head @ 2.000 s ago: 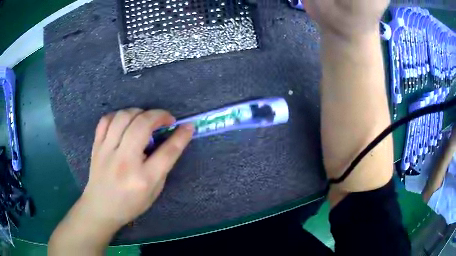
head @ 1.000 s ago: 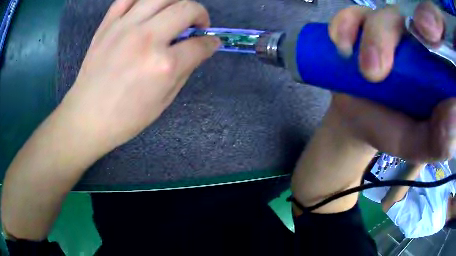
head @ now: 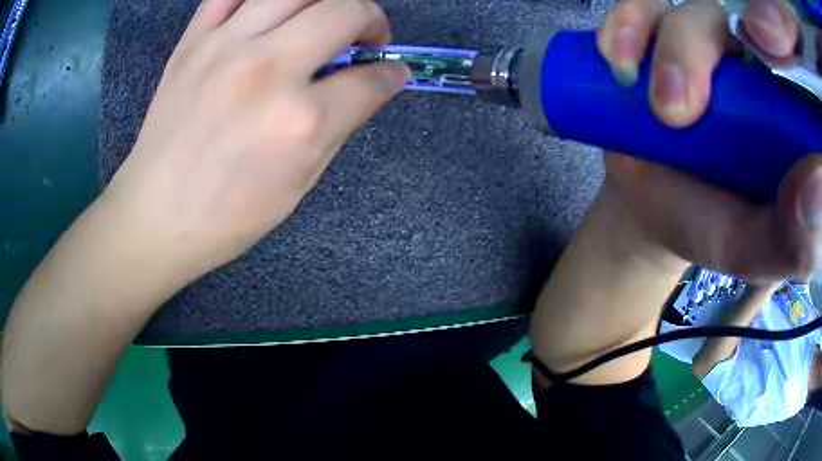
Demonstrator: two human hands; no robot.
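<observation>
The slim lavender housing half (head: pixel 451 87) lies on the dark grey mat near the top middle, open side up, with the green circuit board (head: pixel 437 67) inside. My left hand (head: pixel 261 108) pinches its left end between thumb and fingers. My right hand (head: pixel 685 117) is wrapped around the blue electric screwdriver (head: pixel 595 90). The tool's metal nose (head: pixel 497 76) is over the right part of the housing and hides it. The bit and any screw under it are hidden.
The dark grey mat (head: pixel 406 216) spans the bench. The black cord (head: pixel 685 334) crosses my right forearm. At the lower right are a person in light blue (head: pixel 757 369) and several lavender units (head: pixel 707 293). A lavender piece (head: pixel 11 34) shows at the top left edge.
Since two seconds ago my right hand has come in with the blue screwdriver over the housing, and the view has shifted so the screw tray is out. Over the last second little moved.
</observation>
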